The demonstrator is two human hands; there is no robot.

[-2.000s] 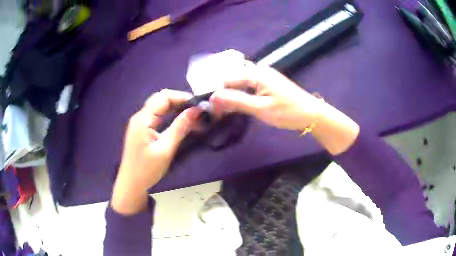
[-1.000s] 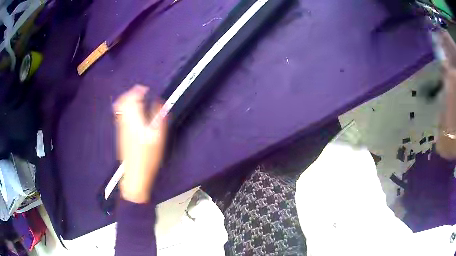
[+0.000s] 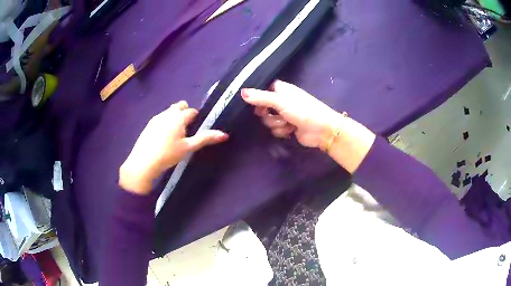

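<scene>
A long dark fabric strip (image 3: 291, 46) lies diagonally on the purple-covered table, from the top centre toward the lower left. A narrow white interfacing strip (image 3: 255, 62) with faint dark markings lies along it. My left hand (image 3: 171, 141) rests over the strips, its thumb across the white one and its fingers at the far edge. My right hand (image 3: 291, 114) is beside the strips on the right, index finger pointing at the white strip's edge, other fingers curled. Whether it holds anything cannot be told.
An orange-yellow ruler (image 3: 118, 82) lies partly under cloth at upper left. A yellow and black tape roll (image 3: 44, 90) and dark garment pieces are at far left. A green item (image 3: 496, 6) is at upper right. Dark scraps lie on the floor at right.
My right hand has come back from the far right edge to beside the strips. My left hand has its thumb spread over the white strip. The small white scrap seen earlier is gone from between my hands.
</scene>
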